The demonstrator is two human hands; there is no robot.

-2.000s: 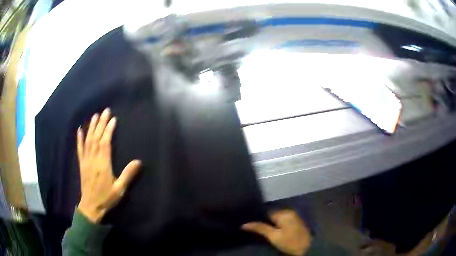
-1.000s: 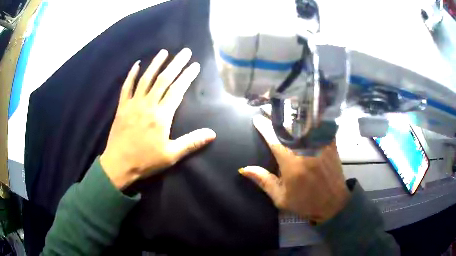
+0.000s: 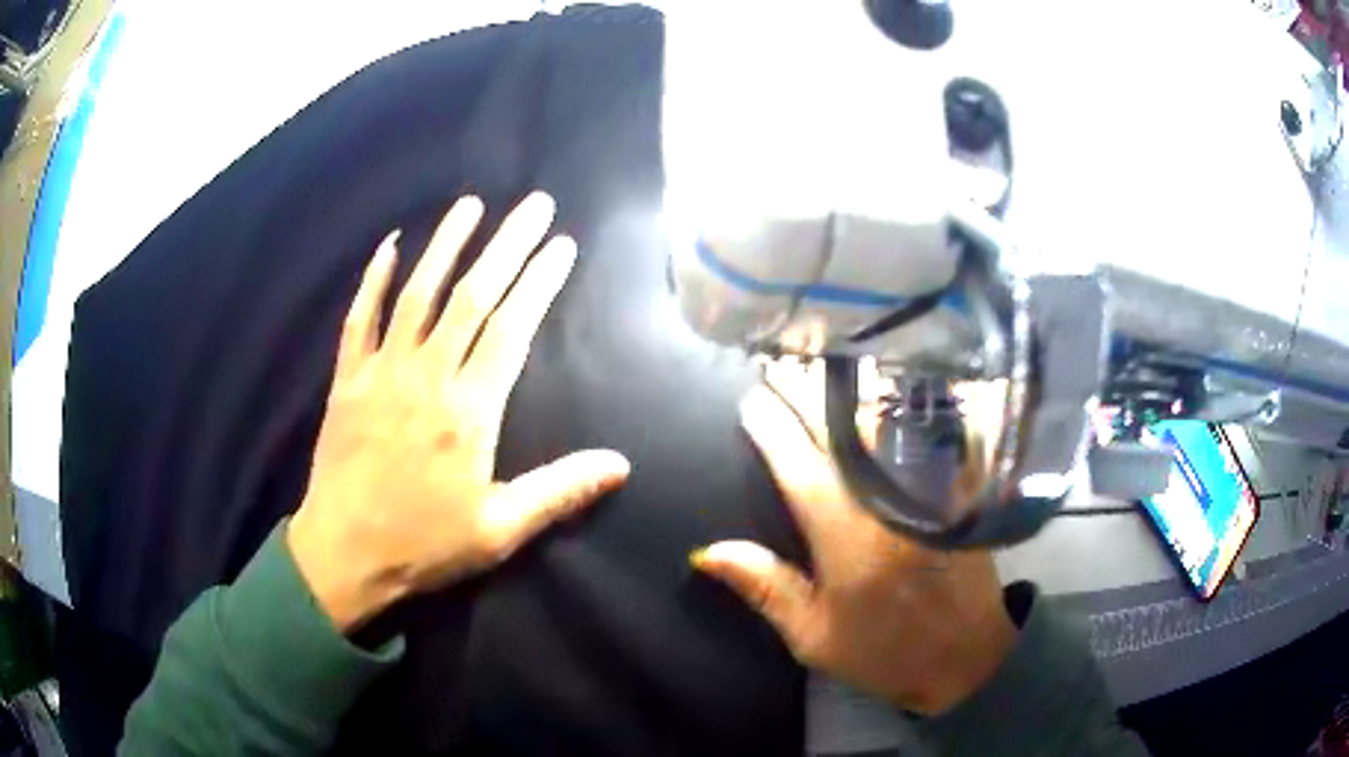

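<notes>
A black fabric panel lies on the white machine table and hangs over its near edge. My left hand lies flat on the fabric, fingers spread, holding nothing. My right hand rests at the fabric's right edge, thumb and forefinger apart, its fingers partly hidden behind the machine's metal guard. The white sewing machine head stands above the fabric's right edge. The needle area is hidden under the head, beside my right fingertips.
A smartphone with a lit screen lies right of the machine's guard. The table's ruled front edge runs along the lower right. The machine arm extends to the right above the phone. A blue strip shows at the far left.
The view has shifted, so the machine head looks larger and the phone farther right and partly covered. Both hands keep nearly the same pose on the fabric as a second ago.
</notes>
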